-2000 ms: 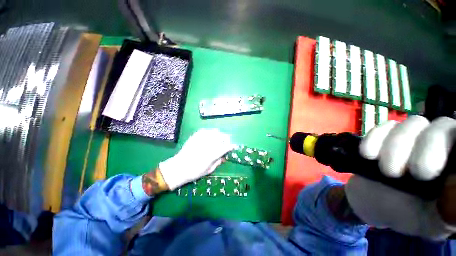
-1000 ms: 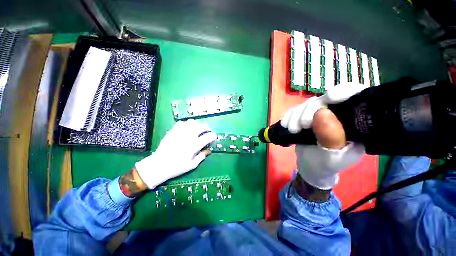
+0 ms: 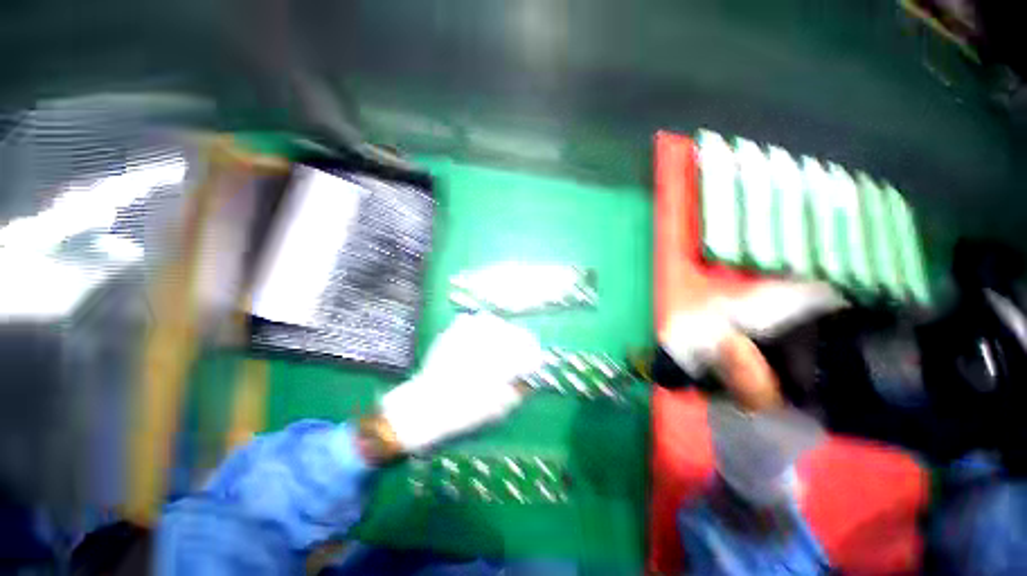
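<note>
The frame is blurred. My left hand point(image 3: 467, 377), in a white glove, is on the left end of a green circuit board point(image 3: 580, 372) on the green mat. My right hand point(image 3: 749, 371), gloved with bare skin showing at a finger or thumb, is closed around the black electric screwdriver point(image 3: 833, 354). Its front end is beside the board's right end; the bit cannot be made out. A second board point(image 3: 490, 477) lies nearer me. A bright white-topped board point(image 3: 524, 288) lies farther off.
A black tray point(image 3: 419, 281) of screws with a white strip point(image 3: 304, 248) stands at left, beside tan edging point(image 3: 169, 371) and a shiny ribbed pile point(image 3: 68, 225). At right, boards with white strips point(image 3: 788, 214) stand in a row on the red mat point(image 3: 867, 495).
Compared with one second ago, the whole view has shifted, with the bench lower and farther right in it. My left hand stays at the middle board and my right hand still holds the screwdriver.
</note>
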